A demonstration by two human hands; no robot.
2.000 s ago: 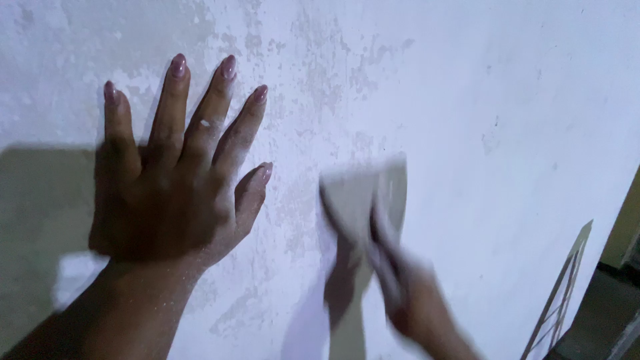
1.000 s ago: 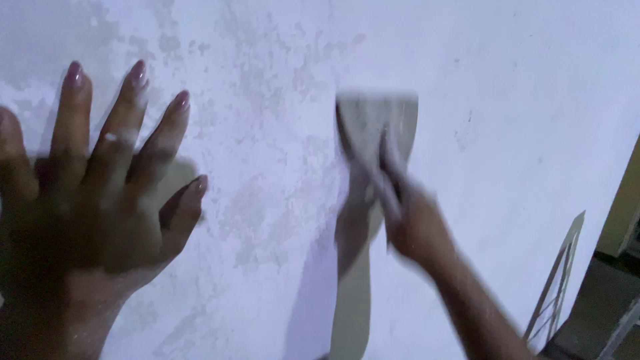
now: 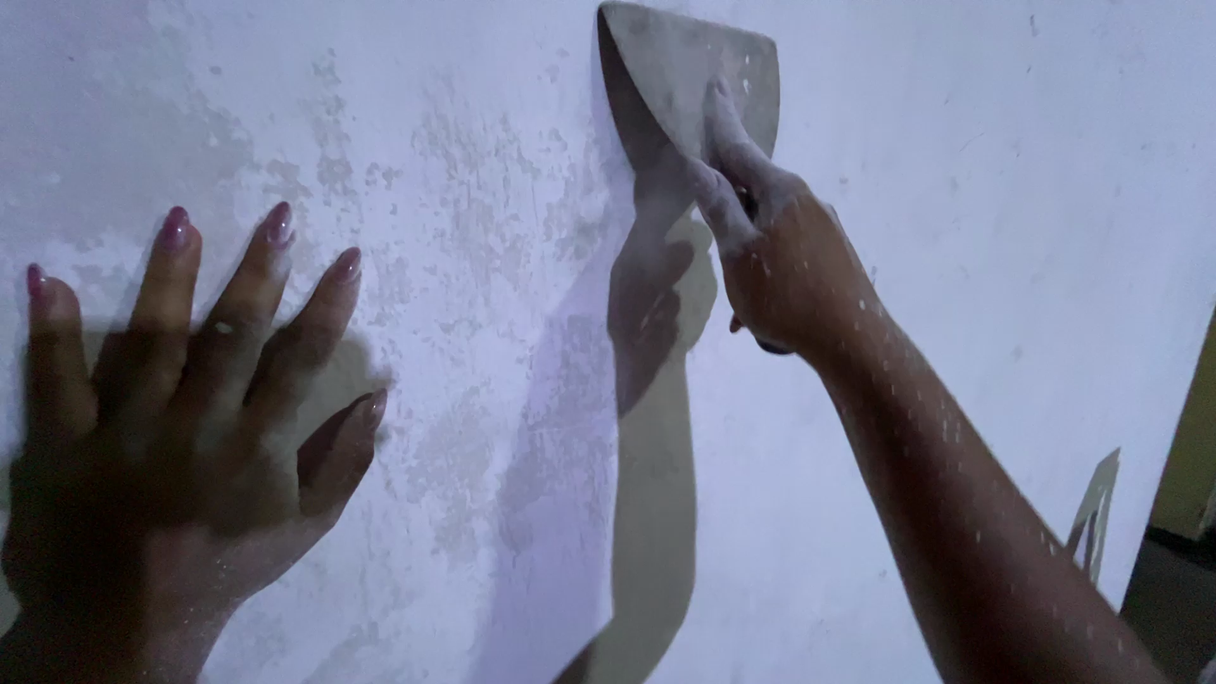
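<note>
My left hand (image 3: 190,408) lies spread on a whitish wall (image 3: 456,313) at the left, fingers apart and holding nothing. At the upper middle, my right hand (image 3: 788,247) grips a wide metal putty knife (image 3: 703,76), two dusty fingers stretched along its blade. The blade's broad edge points up and is at or close to the wall; exact contact cannot be told. Most of the handle is hidden in my right hand. Pale dust covers the fingers, and light flecks show over my right forearm.
Grey mottled patches mark the wall's left and middle parts. Shadows of the arm and blade fall down the middle. At the lower right stands a narrow pointed shape (image 3: 1097,513), perhaps a shadow, near the wall's edge, with a dark floor area (image 3: 1173,594) beyond.
My right hand has moved up the wall with the putty knife. My left hand remains spread on the wall, and sits lower in view than before.
</note>
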